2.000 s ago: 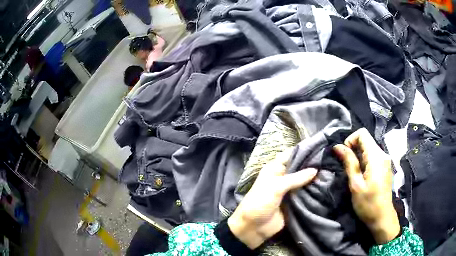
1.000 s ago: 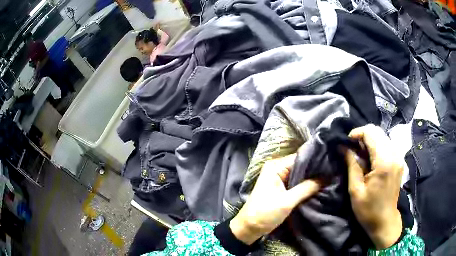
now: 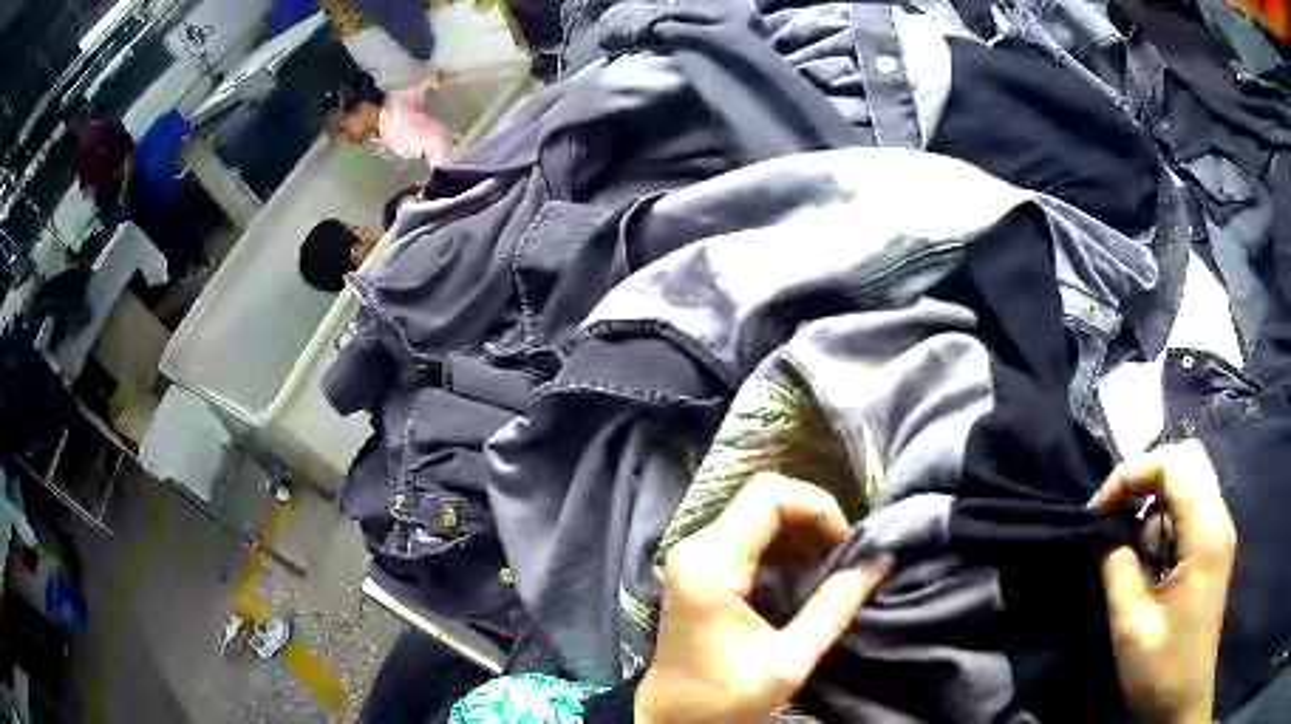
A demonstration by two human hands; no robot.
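A faded black-grey denim jacket (image 3: 927, 403) lies bunched nearest me on the heap. My left hand (image 3: 750, 601) pinches a grey fold between thumb and fingers at lower centre, beside a patch of yellow-green and white feather-like strokes (image 3: 758, 439). My right hand (image 3: 1175, 580) grips a black part of the same garment at lower right, with fingertips closed on its edge. Black cloth is stretched between the hands. A small dark object shows at the right fingers; I cannot tell what it is.
A pile of similar dark garments (image 3: 609, 226) spreads behind and to the right. A large pale bin (image 3: 276, 318) stands at left with two children in it or beside it. Another person (image 3: 106, 156) is at far left. The grey floor has yellow lines (image 3: 305, 672).
My right hand has moved right and down, drawing the black cloth out from the bunch. My left hand's thumb and fingers have curled around a fold. The children have shifted position.
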